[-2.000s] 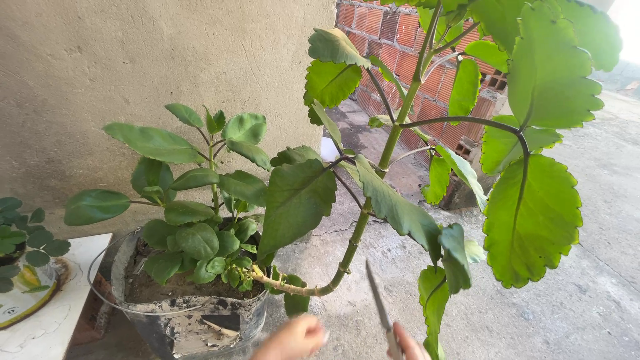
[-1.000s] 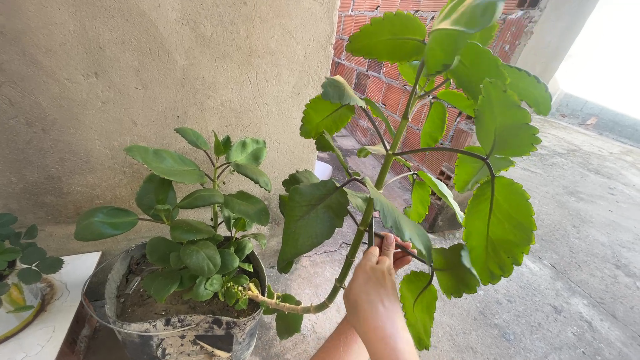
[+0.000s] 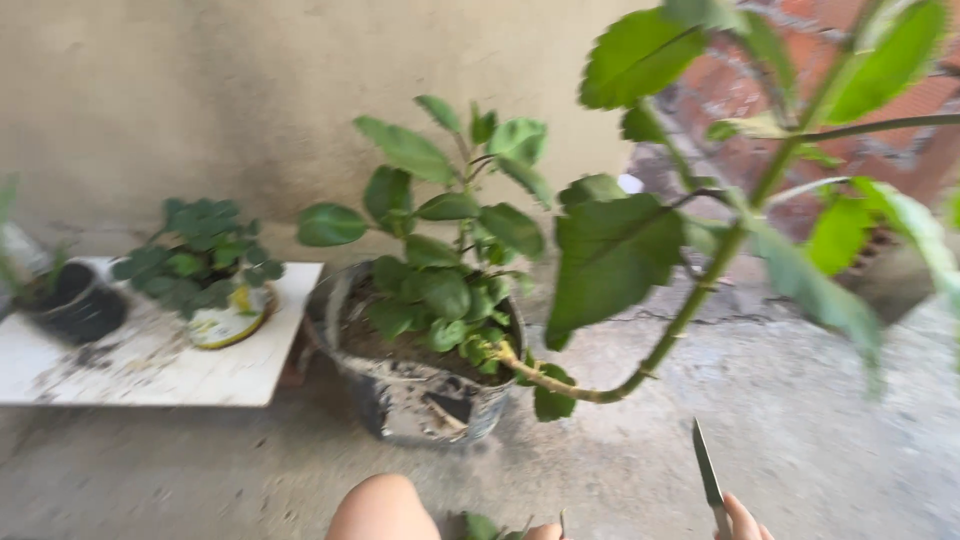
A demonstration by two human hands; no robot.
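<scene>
At the bottom right, my right hand [image 3: 742,519] holds a small knife [image 3: 706,469], its blade pointing up. Only a fingertip of my left hand [image 3: 544,532] shows at the bottom edge, beside a thin stem end [image 3: 563,519]; whether it grips that stem is hidden. Green leaves [image 3: 478,526] lie just left of it. Above is a leafy plant [image 3: 442,289] in a soil-filled clear plastic pot [image 3: 360,375]. From this pot a long, thick stem [image 3: 694,304] curves right and up, bearing broad scalloped leaves [image 3: 619,251]. Neither hand touches this stem.
My bare knee [image 3: 384,510] is at the bottom. A white slab [image 3: 247,375] on the left carries a dark pot [image 3: 90,311] and a small round-leaved plant [image 3: 202,247]. Behind are a plastered wall [image 3: 262,97] and red brickwork [image 3: 720,112]; the floor [image 3: 225,465] is concrete.
My hands were together among the leaves beside the long stem; now they are low and apart at the bottom edge. The view has swung left, bringing the slab's pots in.
</scene>
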